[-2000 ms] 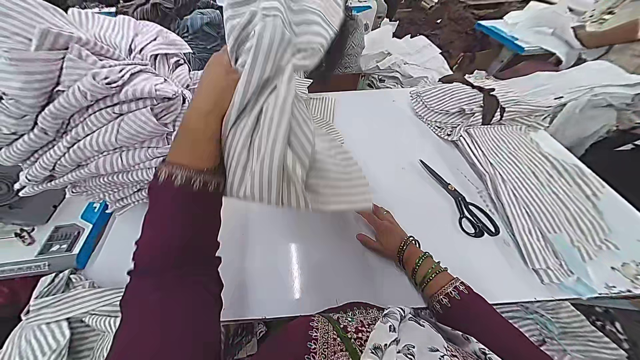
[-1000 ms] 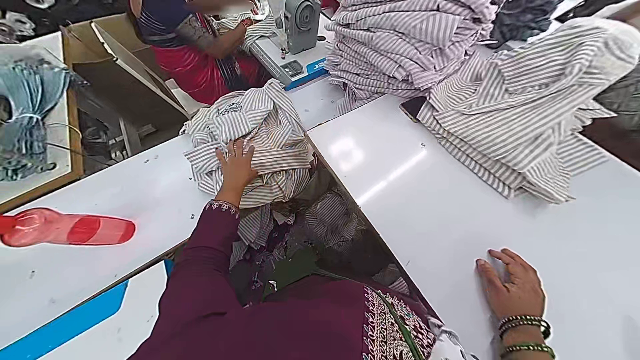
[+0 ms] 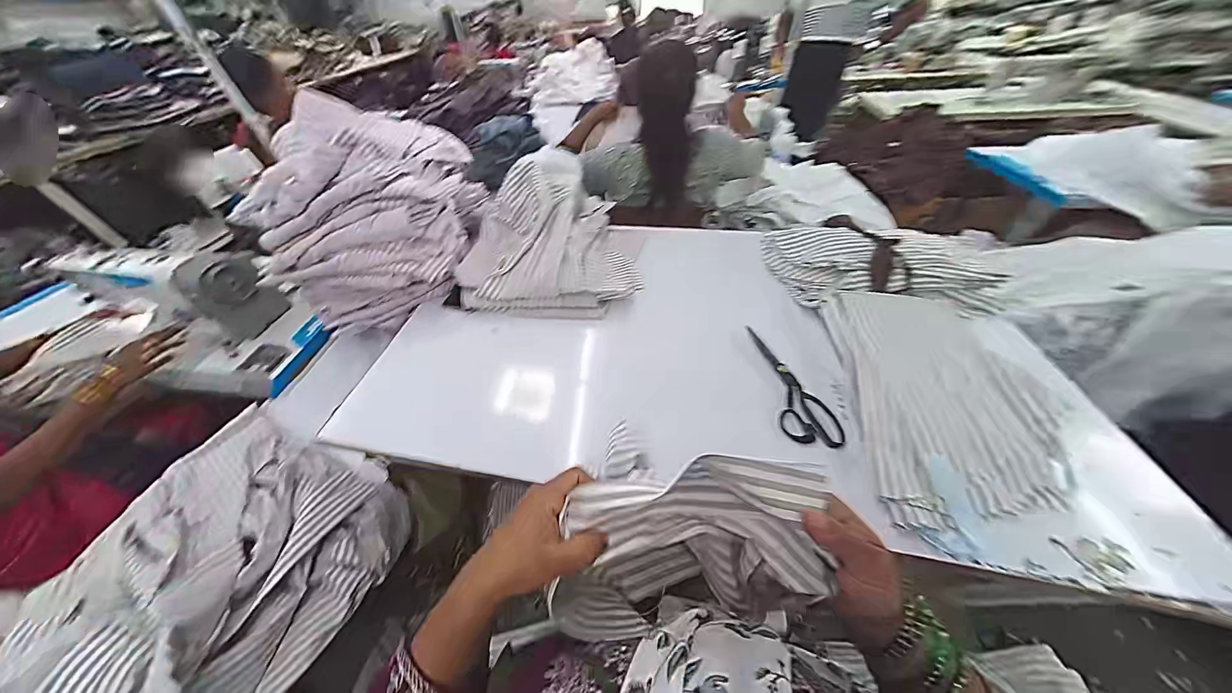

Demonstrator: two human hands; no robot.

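Both my hands grip a grey-and-white striped cloth piece at the near edge of the white table. My left hand pinches its left side, thumb on top. At its right side, my right hand, with bangles on the wrist, is closed on the fabric. Black-handled fabric scissors lie on the table, beyond my right hand. Beside them, to the right, flat striped pieces are spread. A small folded striped stack rests at the table's far left. The lower part of the held cloth is hidden in my lap.
A tall pile of pinkish striped cloth stands at the back left. More striped cloth is heaped at the near left. Beyond it are a co-worker's arm and a sewing machine. A tied striped bundle lies at the back right.
My left hand has left the striped heap at the left, and my right hand has come off the tabletop. Both now hold a striped piece. The view has swung right since one second ago.
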